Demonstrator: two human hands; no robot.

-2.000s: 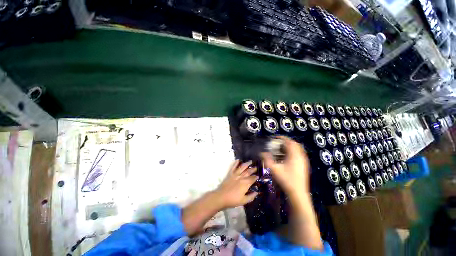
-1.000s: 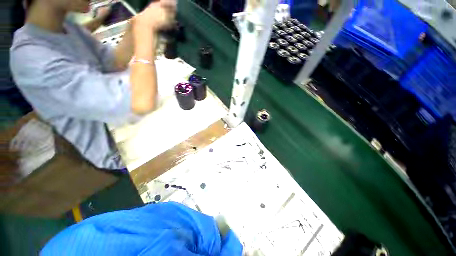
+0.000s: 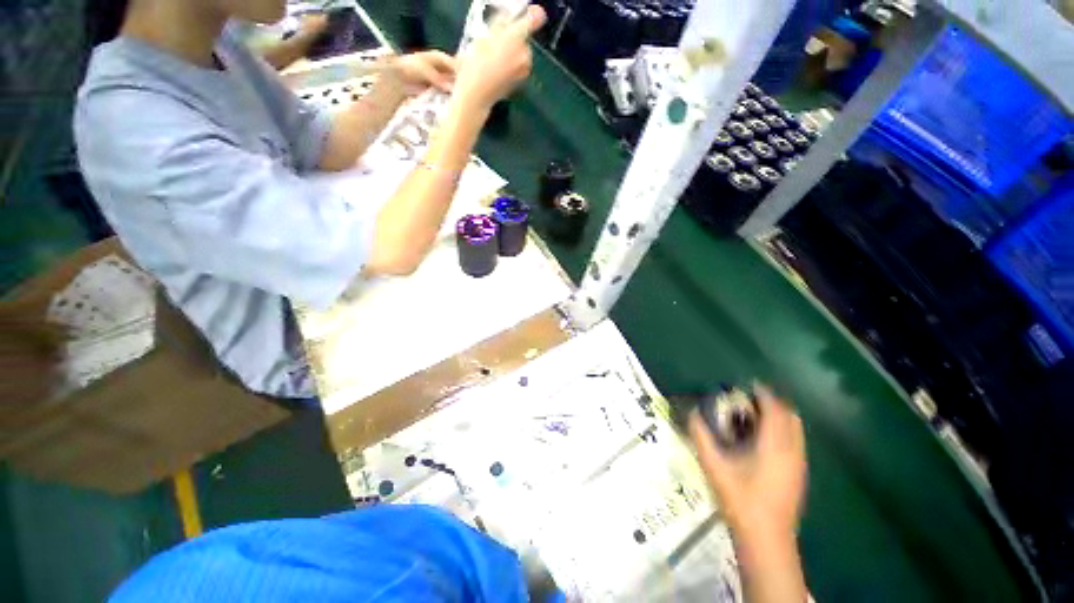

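Observation:
My right hand is over the near side of the green belt, with its forearm cut off by the bottom edge. Its fingers are closed around a black cylindrical unit, whose silver-ringed top shows. My left hand is out of view; a blue sleeve fills the lower left. Two more black units stand close together on the belt beyond the frame post.
A person in a grey shirt stands at left, holding a white sheet with holes. Two purple and blue-topped units stand on that worktop. A cardboard box, filled trays and blue crates surround the belt.
The view has turned left from the tray of units. My right hand has come into view with a unit over the belt. The neighbour now holds up a white sheet.

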